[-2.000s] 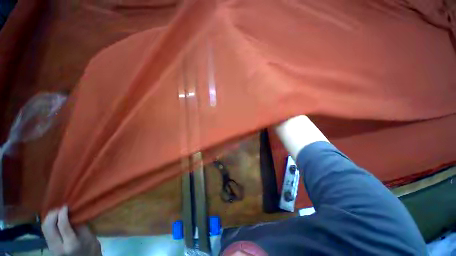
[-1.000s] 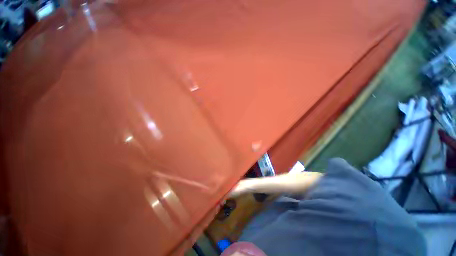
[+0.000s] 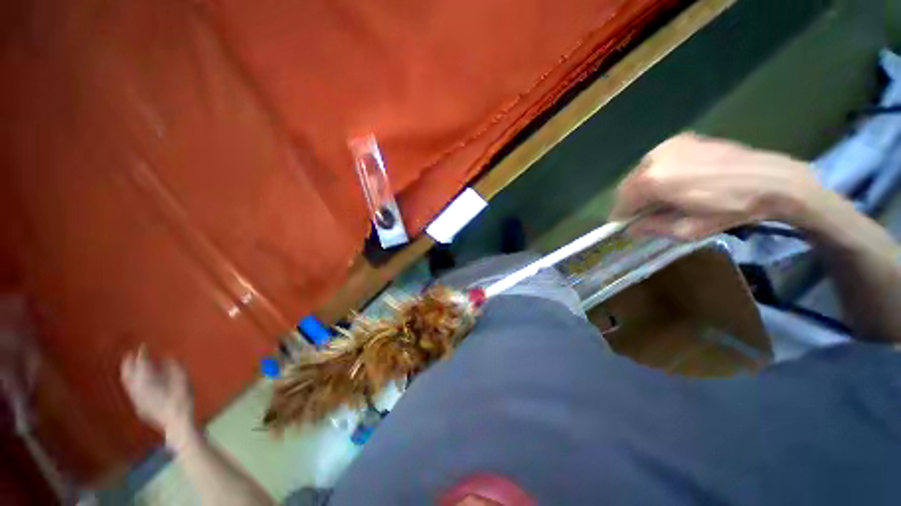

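Observation:
My right hand [image 3: 692,188] is closed round the whitish handle of a feather duster [image 3: 380,356], off the table's edge at the right. Its brown-gold feathers point down-left, in front of my body. My left hand [image 3: 158,390] is at the lower left, blurred, over or beside the cloth edge; whether it touches the cloth I cannot tell. The orange-red fabric ply [image 3: 296,79] covers the table. A metal-and-clear tool [image 3: 377,193] shows at its edge, its upper part seemingly under the cloth.
A white paper label [image 3: 457,215] lies at the wooden table edge [image 3: 593,102]. Blue clamps [image 3: 314,330] are at the table corner. An open cardboard box [image 3: 692,311] stands below on the right. Crinkled clear plastic [image 3: 20,376] shows at the far left.
My right arm has come out from under the cloth, and the right hand now holds the feather duster. The cloth's near edge has come down on the table. The view has turned.

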